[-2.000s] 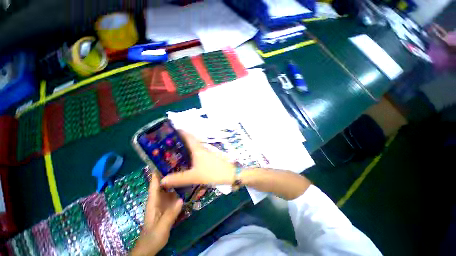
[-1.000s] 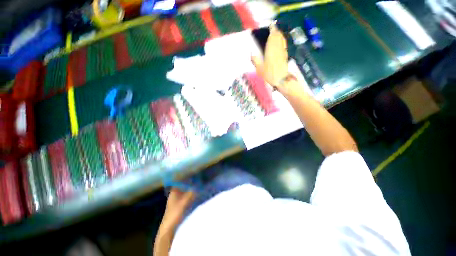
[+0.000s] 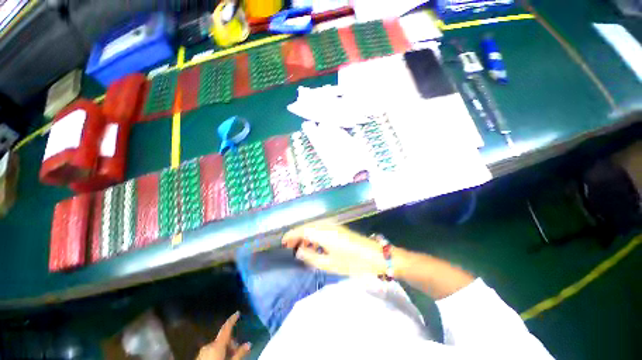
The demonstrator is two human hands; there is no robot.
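Note:
The smartphone [image 3: 429, 73] lies dark-screened on white paper sheets [image 3: 436, 162]. A near strip of bubble wrap with green PCB panels [image 3: 246, 177] runs along the bench's front edge, its right end partly under paper. A second strip with PCB panels [image 3: 266, 66] lies behind it. My right hand [image 3: 339, 249] is over my lap by the bench edge, fingers bent; whether it holds anything cannot be told. My left hand [image 3: 224, 343] is low at the bottom edge, partly cut off, fingers apart and empty.
Red wrapped bundles [image 3: 74, 140] stand at the left. A blue looped thing [image 3: 232, 133] lies between the strips. A caliper [image 3: 482, 88] and a blue marker or tube [image 3: 494, 60] lie right of the papers. Tape rolls [image 3: 230, 24] and a blue tray [image 3: 134, 48] are at the back.
The phone was let go onto the papers. My right hand came back from it to my lap. My left hand left the near strip and moved down below the bench. The view shifted left.

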